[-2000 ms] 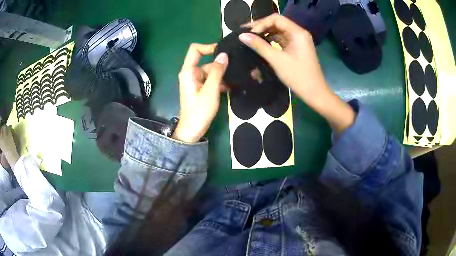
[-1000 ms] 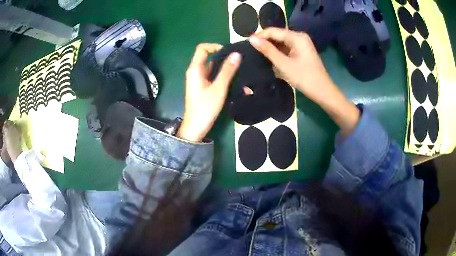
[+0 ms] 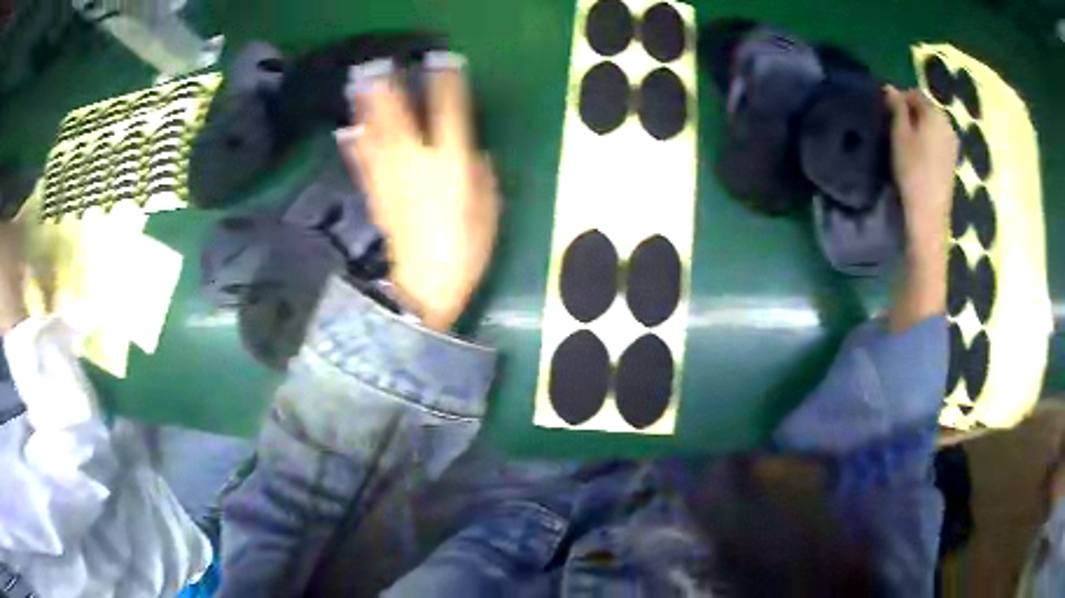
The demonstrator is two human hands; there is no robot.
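Observation:
My left hand (image 3: 423,193) is blurred, over the left pile of dark plates (image 3: 259,280), with its fingertips at a dark part near the top of the pile. Whether it grips that part is unclear. My right hand (image 3: 923,146) is at the right pile of dark plates, its fingers on the edge of a dark rounded plate (image 3: 843,143). The pad sheet (image 3: 619,193) lies between my hands, with black ovals (image 3: 587,276) in two columns and a bare stretch in the middle.
Spare pad sheets (image 3: 1014,251) lie at the right edge, above a brown carton (image 3: 1010,491). At left are a sheet of small black arcs (image 3: 123,152), pale yellow liner paper (image 3: 140,275), a clear strip (image 3: 146,29) and another person's white sleeve (image 3: 76,432).
My hands have moved apart from above the pad sheet, left hand to the left pile and right hand to the right pile. The dark plate has left the sheet, exposing its bare stretch.

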